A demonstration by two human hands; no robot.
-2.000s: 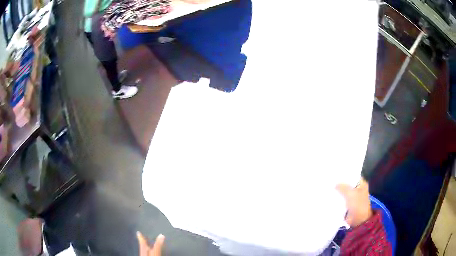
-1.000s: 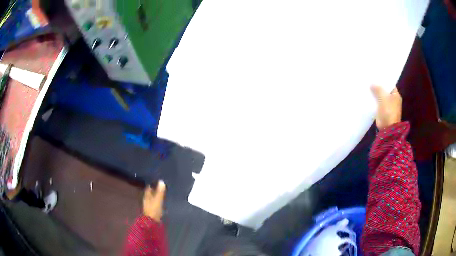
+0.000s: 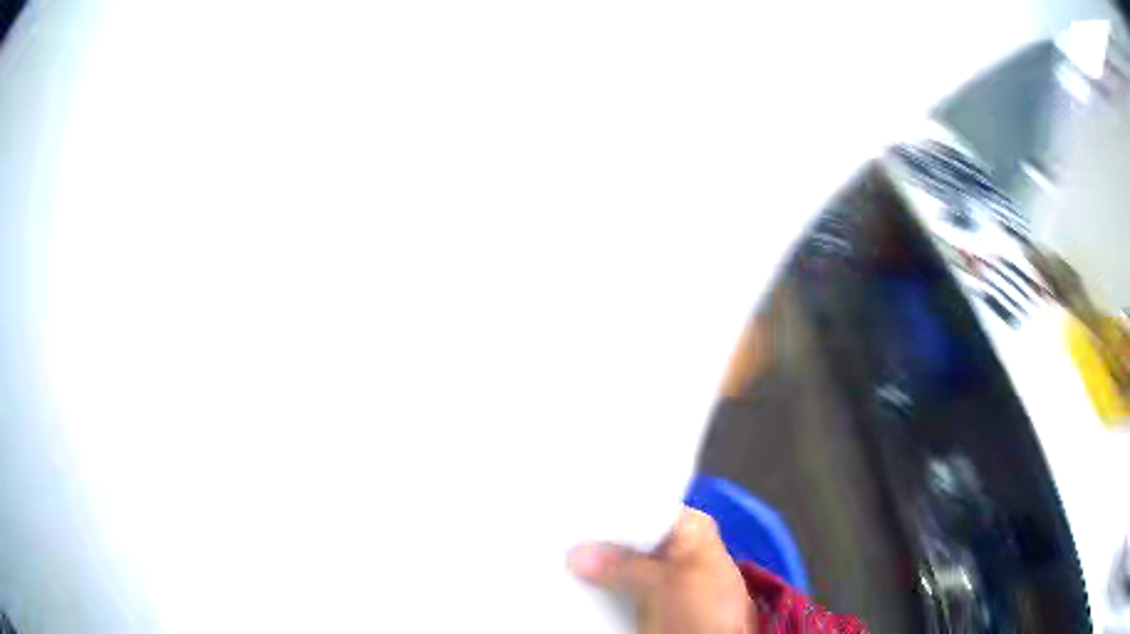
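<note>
A large white sheet (image 3: 372, 297) fills most of the view, very close to the camera and overexposed. My right hand (image 3: 688, 582) grips its edge at the bottom centre, thumb on the near face, with a red patterned sleeve behind it. My left hand is not in view; the sheet covers the whole left side.
The rim of a blue bin (image 3: 756, 533) shows just beyond my right hand. A white-topped bench (image 3: 1053, 458) with blurred items and a yellow thing (image 3: 1098, 369) runs along the right. Dark, blurred shapes lie beneath the bench.
The view has swung round from the press to a bench. The sheet now covers far more of the view. My right hand still holds its edge; my left hand has gone out of sight.
</note>
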